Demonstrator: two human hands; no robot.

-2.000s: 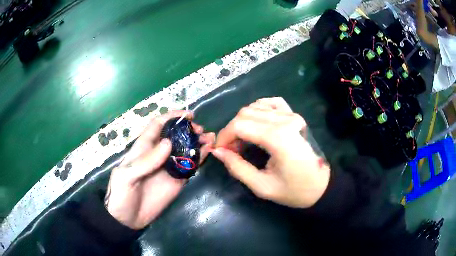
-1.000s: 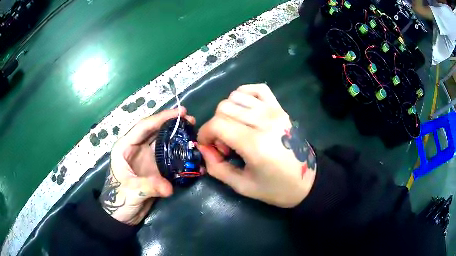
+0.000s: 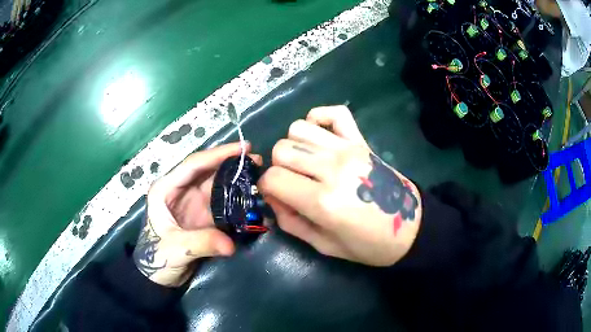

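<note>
My left hand (image 3: pixel 188 214) holds a round black base unit (image 3: pixel 227 201) by its ribbed edge, tilted so its board side faces right. A white lead (image 3: pixel 243 152) sticks up from the unit and lies against my left fingers. A short red lead (image 3: pixel 256 228) and a small blue part show at its lower right. My right hand (image 3: pixel 337 188) is at the unit's right side with thumb and fingers pinched together against it. The fingertips are hidden behind the hand, so what they pinch cannot be seen.
Many black housings (image 3: pixel 473 126) with red leads and small green-yellow ends stand grouped at the upper right. A blue plastic stool (image 3: pixel 570 178) is at the right edge. A stained white belt edge (image 3: pixel 188 126) runs diagonally beyond my hands, with the green belt (image 3: pixel 175 39) behind it.
My left hand has turned the unit so its ribbed side shows. My right hand has moved left, from pulling at a red lead beside the unit to close against it.
</note>
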